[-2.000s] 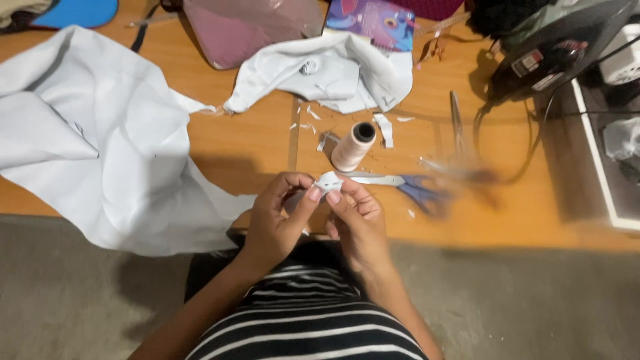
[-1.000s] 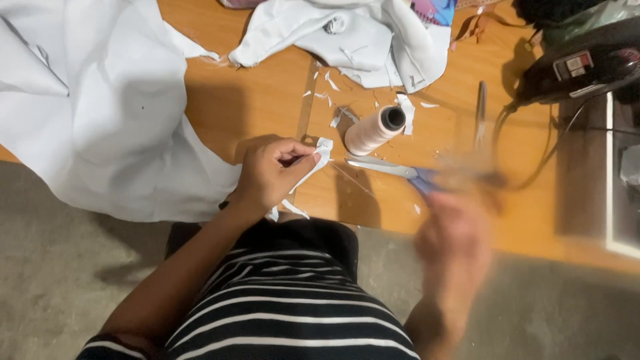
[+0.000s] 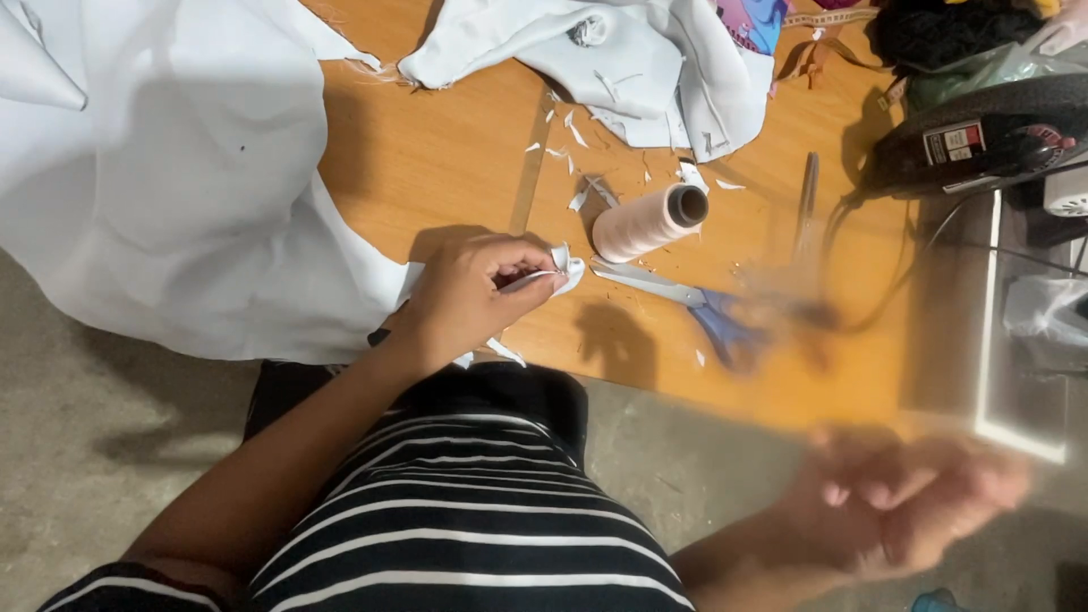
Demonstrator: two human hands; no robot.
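My left hand pinches a small folded piece of white fabric between thumb and fingers, above the table's front edge. Out past that edge at the lower right, my right hand is blurred, with its fingers curled; whether a fine needle or thread is in it cannot be seen. A cone of pale pink thread leans just right of the fabric piece. Below the cone lies a pair of scissors with blue handles, the handles partly blurred. A large white cloth spreads on the left.
More white fabric is bunched at the back, with white scraps near it. A narrow metal tool lies to the right. A dark clothes iron with a cord, a measuring tape and a white-edged box occupy the right side.
Two seconds ago both hands held the small white piece together. My right hand has since let go of it and moved away to the lower right; my left hand still holds it.
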